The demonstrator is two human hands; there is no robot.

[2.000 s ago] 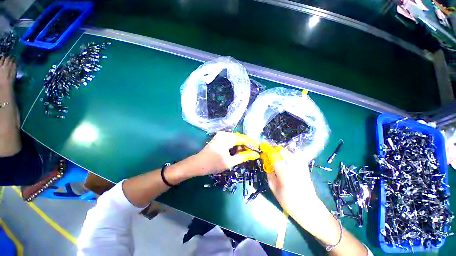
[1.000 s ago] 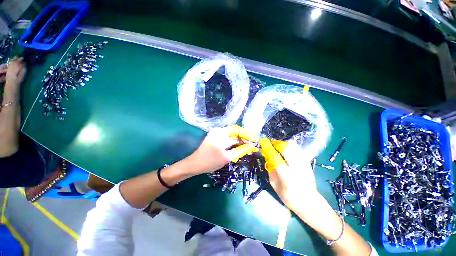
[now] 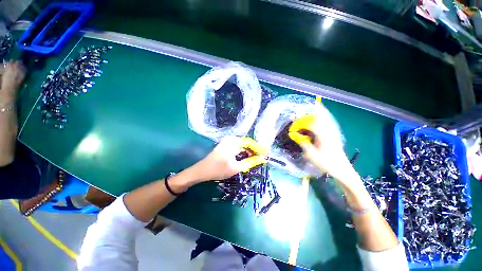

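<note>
My left hand [image 3: 236, 156], with yellow finger cots, is shut on a slim black part [image 3: 276, 161] that sticks out to the right from its fingertips. My right hand [image 3: 312, 143], also with yellow finger cots, is inside the opening of the right clear plastic bag [image 3: 268, 124], over its small dark parts [image 3: 285, 138]. Whether its fingers hold a piece cannot be told. The left clear plastic bag [image 3: 201, 106] stands open with small black parts [image 3: 228, 103] inside. A pile of black-silver assembled pieces [image 3: 247, 189] lies below my left hand.
A blue tray [image 3: 399, 211] heaped with black-silver parts is at the right. Loose slim parts [image 3: 381, 193] lie beside it, partly behind my right forearm. A neighbour's parts pile [image 3: 71, 82], a second blue tray [image 3: 84, 21] and a person's arm [image 3: 7, 116] are at the left.
My right hand has left my left hand's fingertips and moved up into the right bag. My left hand has stayed nearly in place, and the slim part now shows at its fingertips.
</note>
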